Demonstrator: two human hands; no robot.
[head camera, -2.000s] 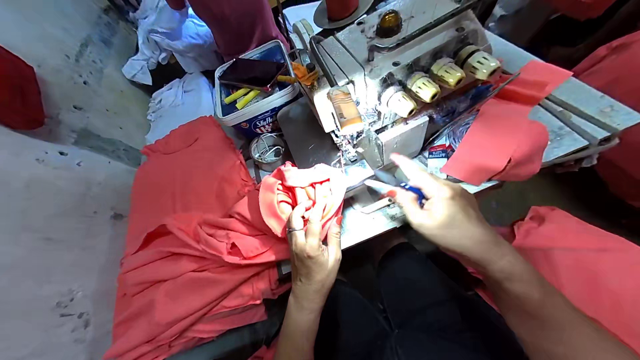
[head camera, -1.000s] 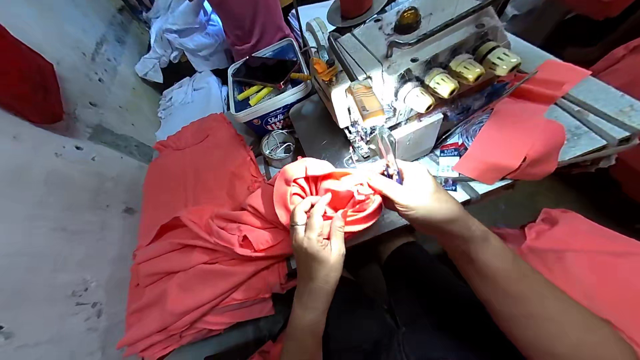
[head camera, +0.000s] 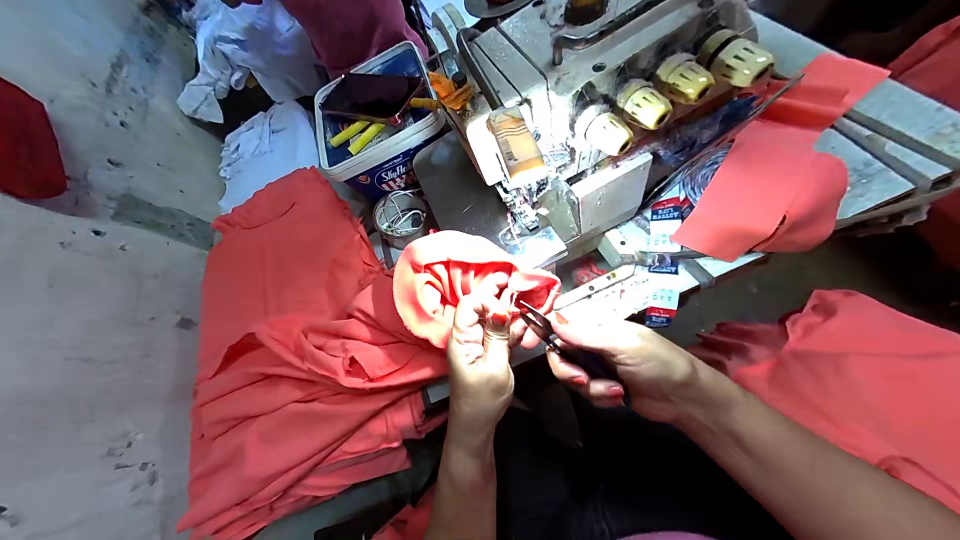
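My left hand (head camera: 480, 349) pinches a gathered coral fabric piece (head camera: 427, 292) with a rounded edge, just in front of the sewing machine's needle area. My right hand (head camera: 630, 364) holds dark-handled thread snips (head camera: 551, 336), whose tips touch or nearly touch the fabric beside my left fingertips. Behind the fabric stands an overlock sewing machine (head camera: 611, 187) with its lamp lit on the presser foot (head camera: 525, 214). From the held piece, more coral cloth (head camera: 300, 375) spreads down to the left.
A plastic tub (head camera: 379, 161) holding a phone and yellow items stands left of the machine, near a small container with white cord (head camera: 400, 215). Coral cut pieces (head camera: 765, 180) lie on the table at right. More coral fabric (head camera: 855, 375) is at lower right. A wall (head camera: 97, 337) bounds the left.
The snips have come from beside the machine to the fabric in my left hand. The fabric has been turned and bunched differently between my hands.
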